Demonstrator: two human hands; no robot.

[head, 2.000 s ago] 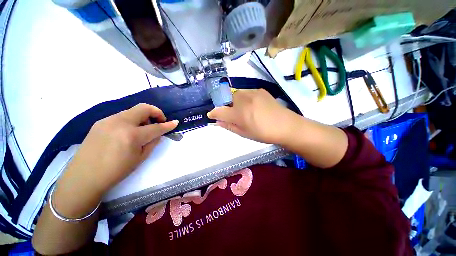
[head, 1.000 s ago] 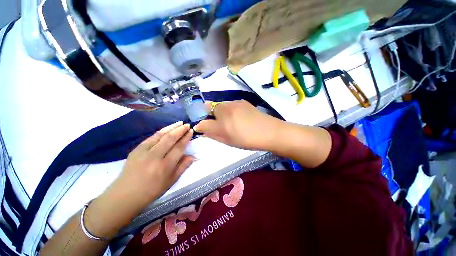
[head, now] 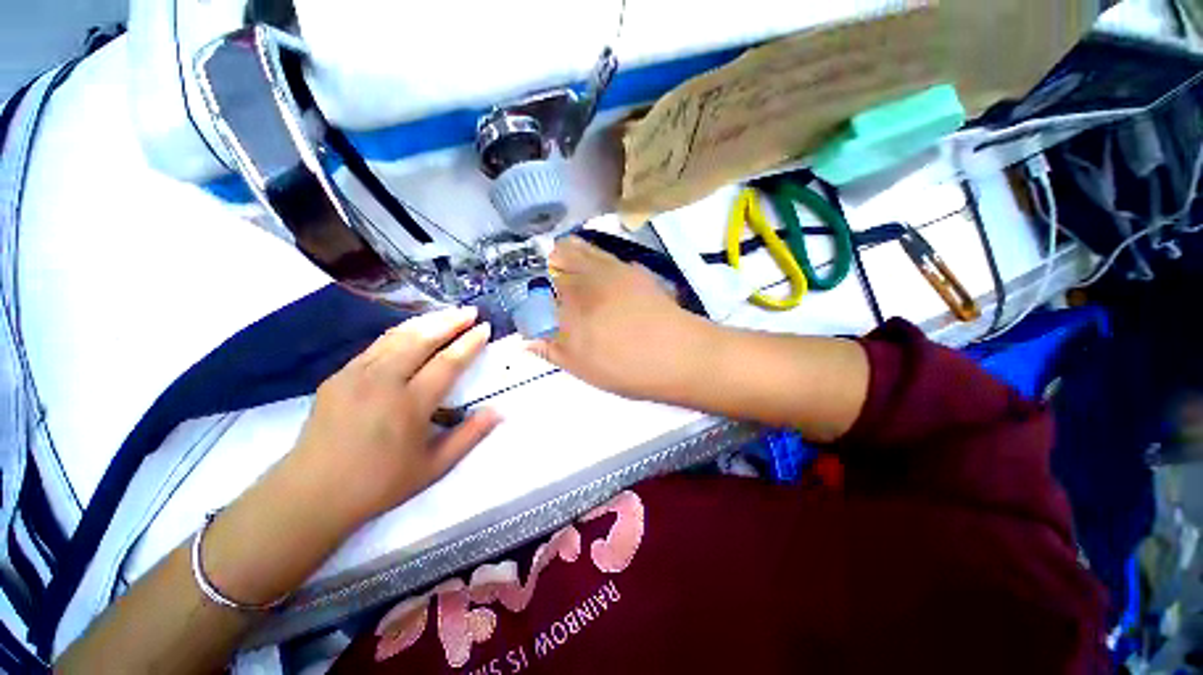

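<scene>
The long curved navy band (head: 251, 346) lies on the white machine bed and runs under the presser foot area (head: 464, 274). My left hand (head: 383, 406) lies flat with its fingertips on the band just left of the foot. My right hand (head: 600, 314) is beside the grey cylindrical fitting (head: 533, 311), fingers bent at the band behind it; whether they pinch the cloth is hidden. The woven label is not visible.
The white machine head (head: 435, 59) with its curved metal guard (head: 284, 152) and ridged grey knob (head: 529, 195) stands above the work. Yellow and green scissors (head: 769, 270), an orange-handled tool (head: 939, 274), a cardboard note (head: 752, 125) and a mint-green block (head: 897, 135) lie right.
The label seen between my hands earlier is out of sight. My left hand has flattened and moved right, towards the foot. My right hand has shifted up around the fitting. The camera view has also shifted.
</scene>
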